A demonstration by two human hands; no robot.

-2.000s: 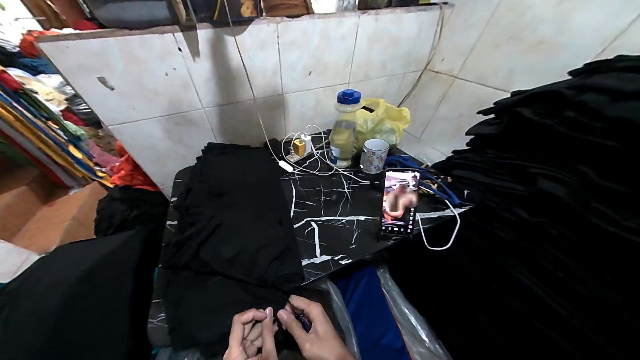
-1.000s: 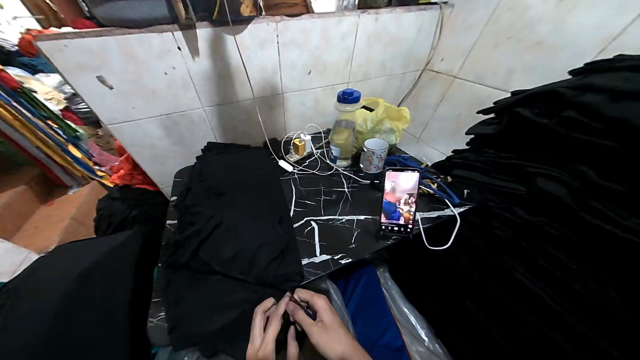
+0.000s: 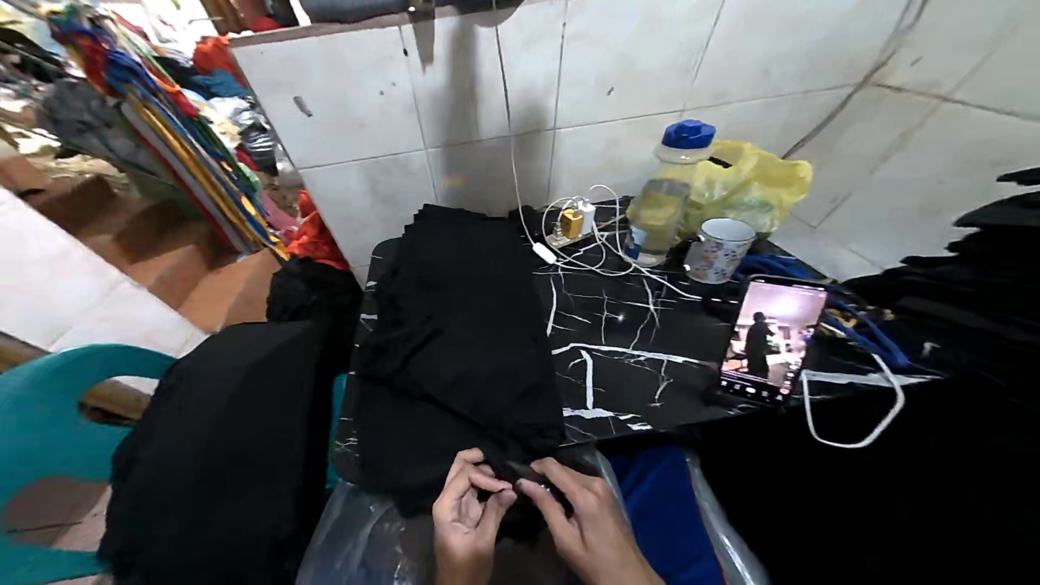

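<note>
Black folded cloth (image 3: 463,325) lies in a stack along the left part of a black marble-patterned table (image 3: 617,325). At its near edge, low in the view, my left hand (image 3: 471,504) has thumb and forefinger brought together on a bit of dark fabric. My right hand (image 3: 573,508) faces it, thumb and fingers pinching the same dark fabric, fingertips nearly touching the left ones. The exact piece between the fingers is too dark to make out. A lit smartphone (image 3: 772,337) stands tilted on the table to the right of the cloth.
Behind the phone are a patterned mug (image 3: 720,250), a blue-capped bottle (image 3: 666,195), a yellow plastic bag (image 3: 747,183) and a charger with white cables (image 3: 573,221). Dark cloth piles (image 3: 959,244) rise at right. At left, black cloth covers a teal plastic chair (image 3: 57,439). Clear plastic holds blue fabric (image 3: 666,512) below.
Both hands stay close together at the cloth's near edge, with the fingers shifting a little. The picture on the phone screen has changed.
</note>
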